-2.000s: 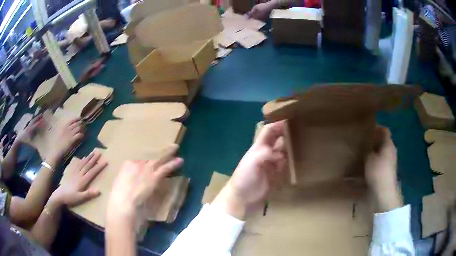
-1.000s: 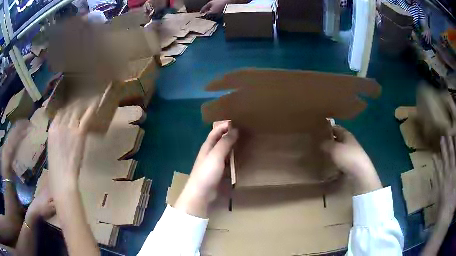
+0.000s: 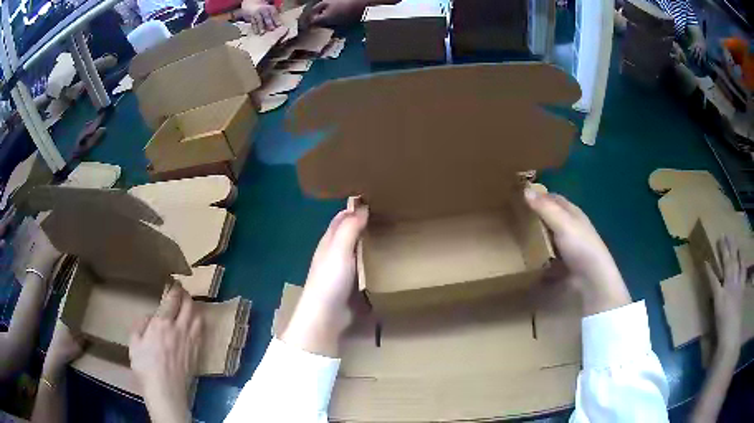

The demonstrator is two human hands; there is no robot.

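Observation:
A folded brown mailer box (image 3: 446, 248) is held in front of me, its lid panel (image 3: 438, 132) standing up behind the tray. My left hand (image 3: 335, 268) grips its left side wall, thumb on the top edge. My right hand (image 3: 579, 248) grips its right side wall; its fingers are partly hidden. The tray's inside is empty. Under the box lies a stack of flat blanks (image 3: 455, 372) with short dark slots, its far part hidden by the box.
At left, a person's hands hold another open box (image 3: 124, 306) over blanks (image 3: 219, 326). Beyond stands an open box (image 3: 194, 136). At right, a person's hand (image 3: 727, 289) rests on blanks (image 3: 682, 306). A closed box (image 3: 405, 35) and white post (image 3: 599, 74) stand at the back.
The box in my hands has tipped, its lid rising higher and its front wall coming into view. The left neighbour has put down a box and now holds another.

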